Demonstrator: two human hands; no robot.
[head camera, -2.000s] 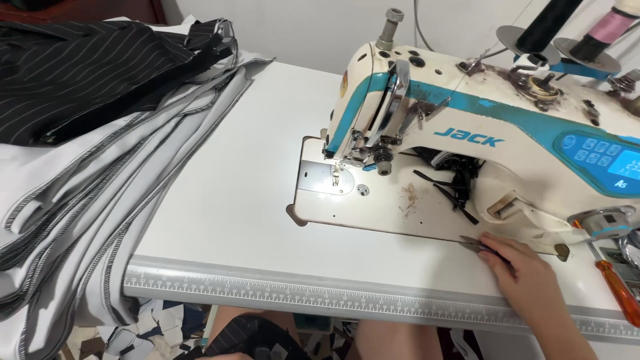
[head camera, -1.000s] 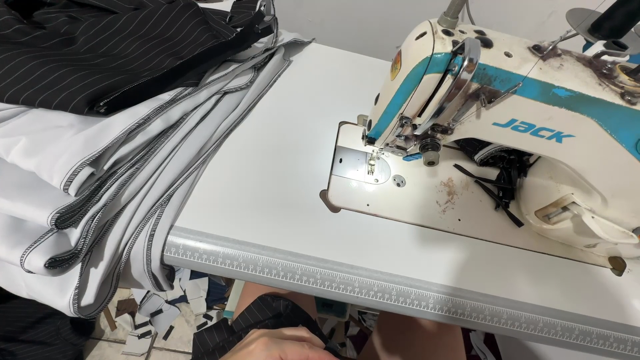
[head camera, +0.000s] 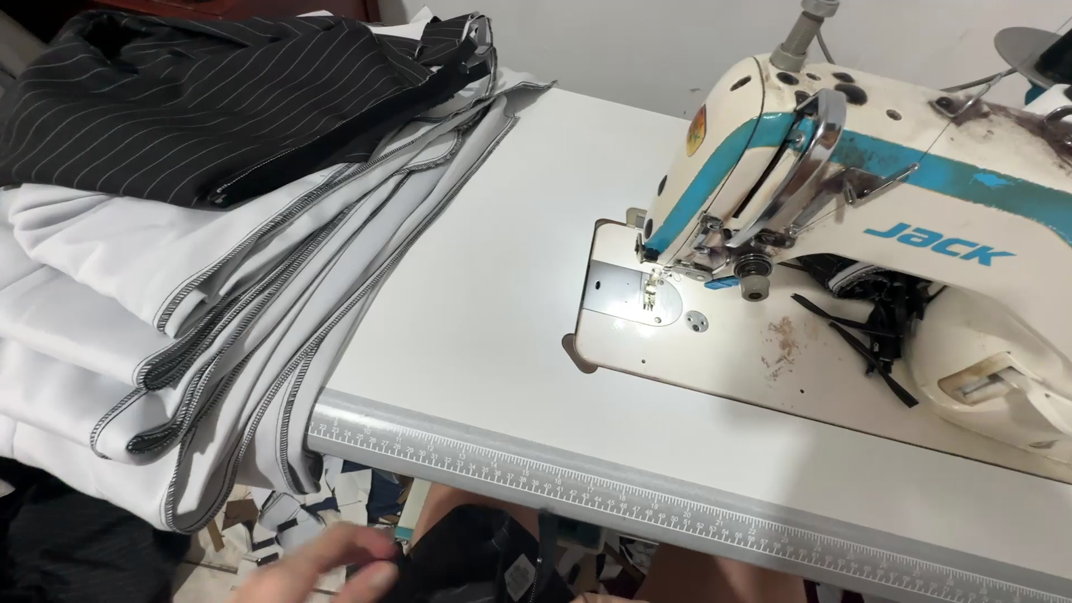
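Observation:
At the bottom left, my left hand (head camera: 322, 569) is blurred, its fingers bent beside a black garment piece (head camera: 481, 553) on my lap; whether it grips the cloth is unclear. The piece carries a small pale label. A sliver of skin at the bottom edge, right of this cloth, may be my right hand (head camera: 599, 598); its hold is hidden. Above them stands a white and teal Jack sewing machine (head camera: 837, 193), its presser foot (head camera: 651, 289) lit over the needle plate (head camera: 615, 293). Dark narrow strips (head camera: 879, 327) lie under its arm.
Pale fabric panels with dark overlocked edges (head camera: 251, 276) hang over the table's left side, topped by black pinstriped cloth (head camera: 251, 100). A ruler strip (head camera: 536, 486) runs along the front table edge. Fabric scraps (head camera: 285, 519) litter the floor. A thread stand (head camera: 1022, 54) is at the upper right.
My right hand, earlier on the table with a small dark tool, has left that spot. My left hand now shows beside the black cloth at the lower left. The view has swung left.

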